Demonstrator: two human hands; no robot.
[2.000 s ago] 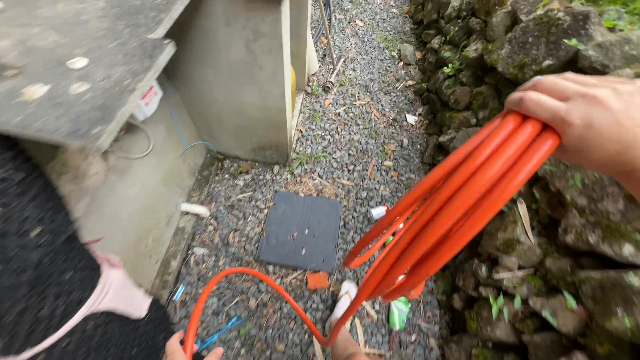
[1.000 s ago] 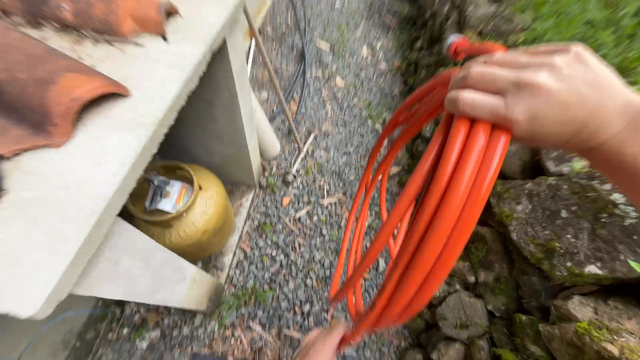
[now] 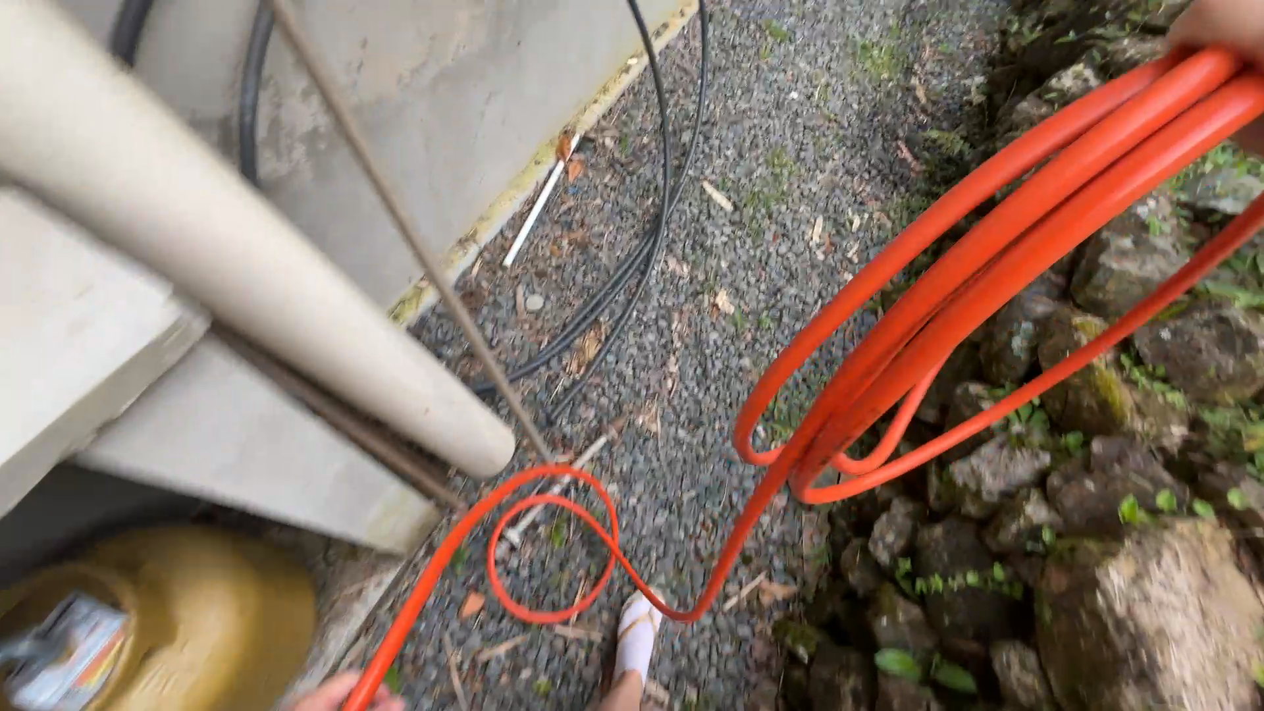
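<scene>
An orange hose (image 3: pixel 948 306) hangs in several loops from my right hand (image 3: pixel 1220 35), which is closed around it at the upper right edge and partly out of view. From the coil the hose dips in front of my foot (image 3: pixel 639 632), makes a small round loop over the gravel, and runs down to my left hand (image 3: pixel 346 691). My left hand is cut off by the bottom edge, with its fingers around the hose.
A pale round pipe (image 3: pixel 267 257) and a thin rod (image 3: pixel 415 247) slant down at left. Below stands a yellow gas cylinder (image 3: pixel 217 612) beside a concrete support (image 3: pixel 296 444). Black hoses (image 3: pixel 652 247) lie on the gravel path (image 3: pixel 750 296). A rough stone wall (image 3: pixel 1145 592) borders the right.
The view has moved along the path. One second ago my hands were closer together at the coil; now they are far apart, with a length of hose and a small loop between them.
</scene>
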